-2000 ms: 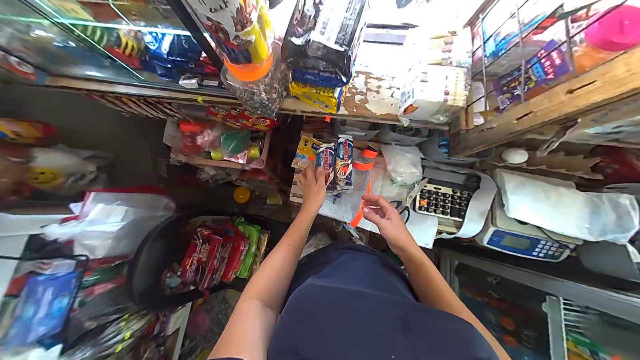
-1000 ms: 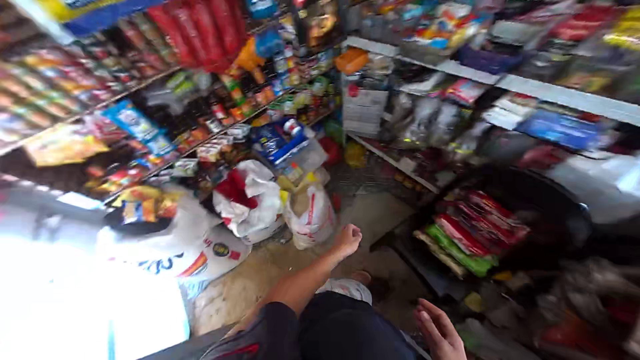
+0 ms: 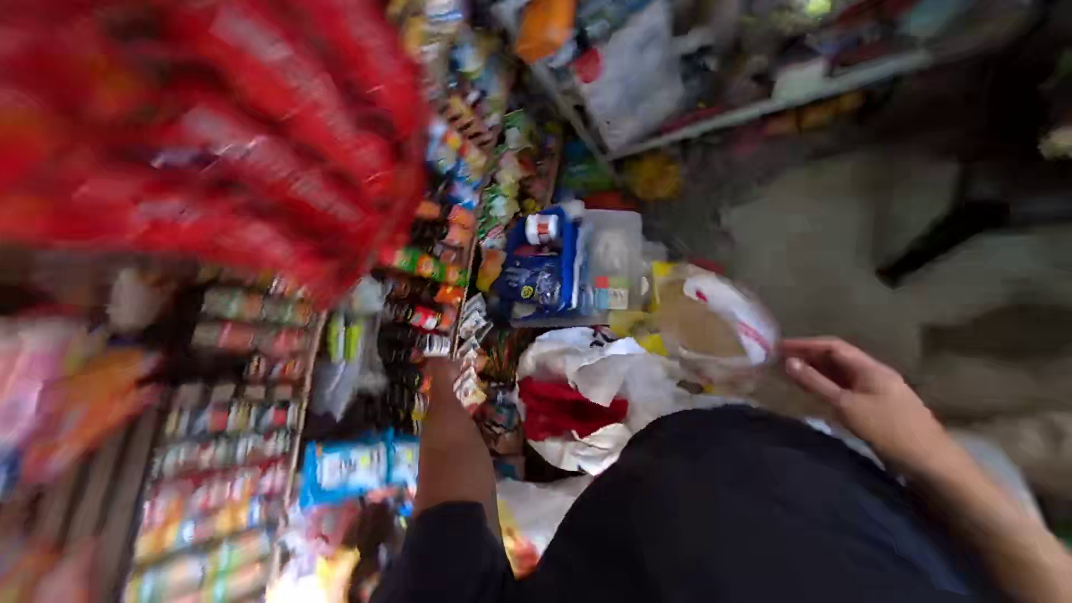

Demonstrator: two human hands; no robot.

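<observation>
My left arm reaches forward to the shelves of bottles and jars; my left hand (image 3: pixel 441 368) is blurred there beside a row of dark bottles (image 3: pixel 406 343), and its fingers cannot be made out. On the right, my right hand (image 3: pixel 837 377) has its fingers extended and parted, close to the edge of a translucent sack (image 3: pixel 712 322). It appears to hold nothing. Between my arms lies an open white sack (image 3: pixel 586 364) with red material (image 3: pixel 565 409) in it.
Red packets (image 3: pixel 234 151) hang large at the upper left. Beyond the sacks stand a blue container (image 3: pixel 536 268) and a clear plastic bin (image 3: pixel 610 251). Blue-white packs (image 3: pixel 352 469) lie left of my left arm. A shelf edge (image 3: pixel 779 100) crosses the upper right.
The view has swung from the counter with the calculator and scale to the shelves and sacks. My left hand, earlier over the sacks, now reaches to the bottle shelf; the orange strip is no longer seen.
</observation>
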